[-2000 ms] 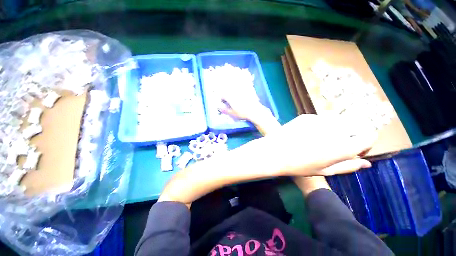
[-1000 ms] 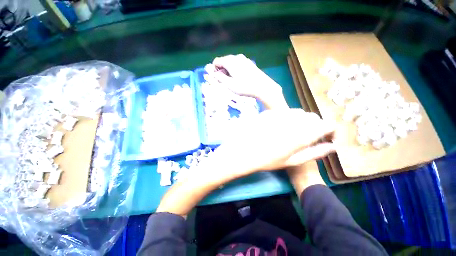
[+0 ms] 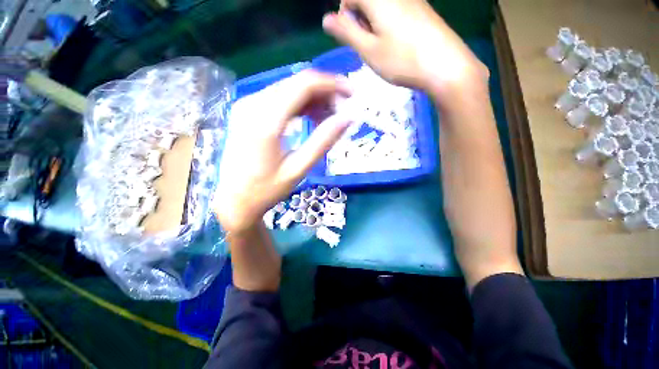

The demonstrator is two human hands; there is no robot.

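My left hand (image 3: 271, 140) is over the left blue bin (image 3: 249, 85) and hides most of it. Its thumb and forefinger are apart. It is blurred, and nothing shows between them. My right hand (image 3: 405, 43) is raised above the back of the right blue bin (image 3: 372, 178), with fingers curled; whether they hold a piece is hidden. Small white pieces (image 3: 390, 137) lie heaped in the right bin. Several white hollow housings (image 3: 316, 206) lie loosely in front of the bins. Many white assemblies (image 3: 631, 155) stand close together on the cardboard (image 3: 571, 249) at right.
A crinkled clear plastic bag (image 3: 170, 277) at left holds a brown cardboard layer (image 3: 173, 189) and white housings (image 3: 134, 194). Blue crates (image 3: 199, 313) are below the bench. A green floor with a yellow line (image 3: 108, 301) shows at lower left.
My left hand has moved from beside the right cardboard to over the left bin, fingers spread. My right hand has risen off the right bin's contents. The view has turned.
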